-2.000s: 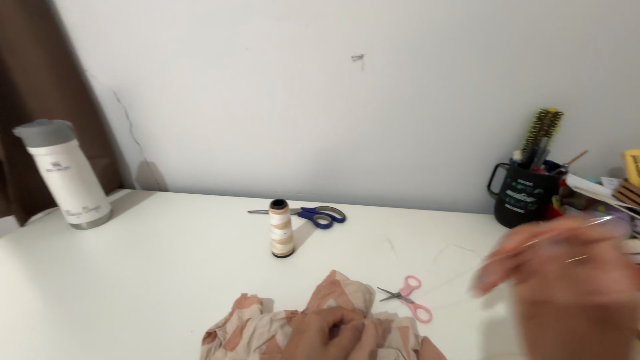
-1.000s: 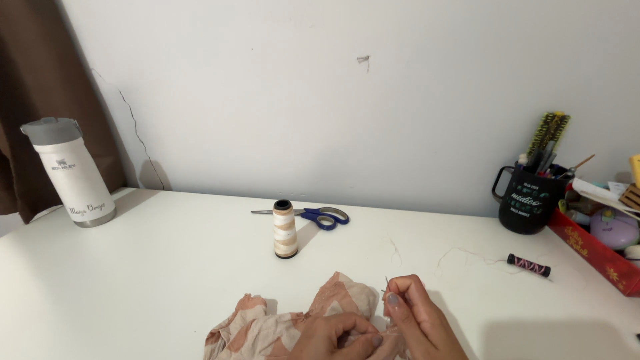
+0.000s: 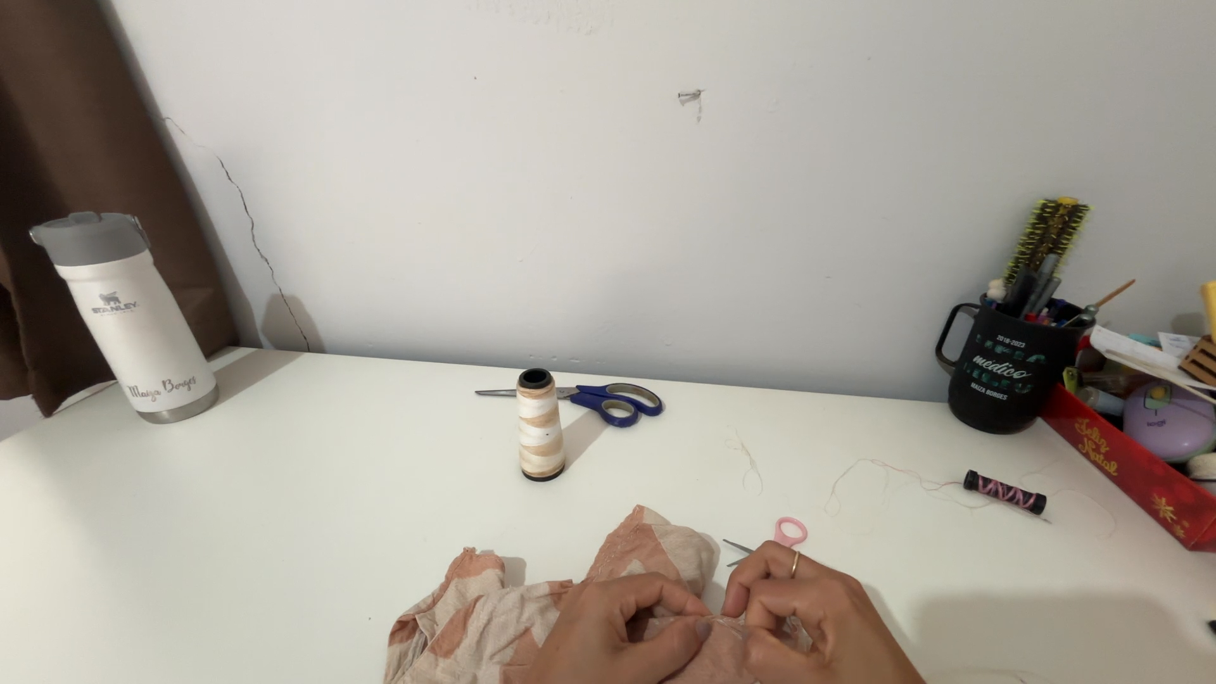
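Note:
A pink and cream patterned cloth (image 3: 494, 608) lies bunched at the table's near edge. My left hand (image 3: 622, 632) pinches its fold between thumb and forefinger. Close beside it, my right hand (image 3: 817, 617), with a ring on one finger, pinches the same cloth; whether a needle is between its fingertips cannot be told. Small pink-handled scissors (image 3: 789, 533) lie partly hidden behind the right hand. A cone of cream and tan thread (image 3: 541, 427) stands upright in front of blue-handled scissors (image 3: 617, 403). To the right lies a small spool of pink and dark thread (image 3: 1005, 493).
A white bottle with a grey lid (image 3: 142, 332) stands at the left. At the right are a black mug (image 3: 1005, 370) holding a round brush and pens, and a red box (image 3: 1121, 465) of small items. Loose thread (image 3: 879, 465) lies on the white table (image 3: 237, 532).
My right hand, raised at the far right two seconds ago, came down to the cloth. Since one second ago its fingertips have lowered beside my left hand, and the pink-handled scissors show again.

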